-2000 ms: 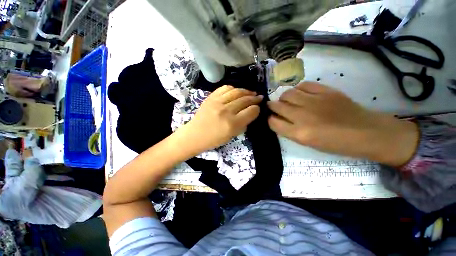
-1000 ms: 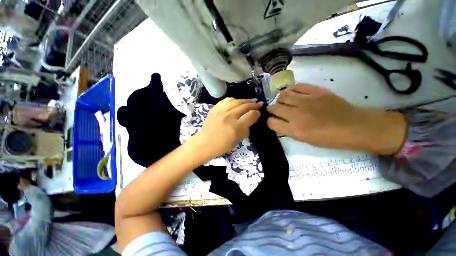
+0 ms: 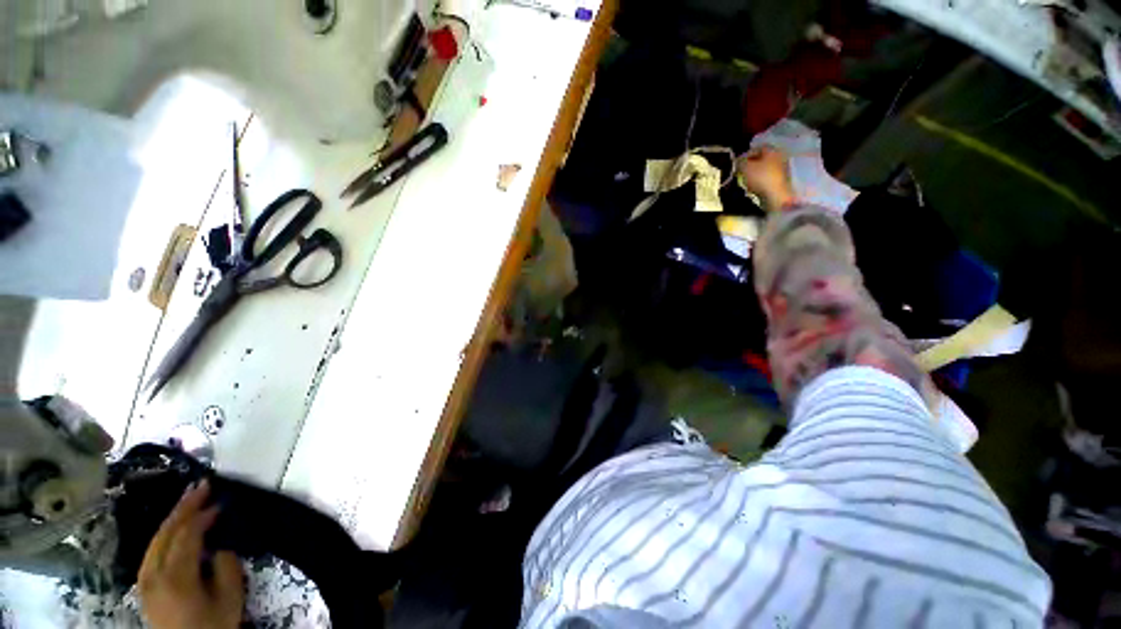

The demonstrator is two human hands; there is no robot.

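The black fabric lies at the sewing machine's needle area at the lower left, and its strip runs over the table's front edge. Black-and-white patterned fabric shows beside it, cut off by the bottom edge. My left hand is on the black fabric, fingers bent over it, partly cut off below. My right hand is stretched far out to the right, off the table, beside a pale grey cloth and thin cream strips. It is small and blurred, so its grip cannot be told.
Black-handled shears and dark thread snips lie on the white table, which has a wooden edge. The pale machine head fills the upper left. Dark cloth, a blue container and a cream strip are at the right.
The view has swung to the right. My right hand has left the black fabric by the needle and reached out past the table. My left hand has stayed at the fabric.
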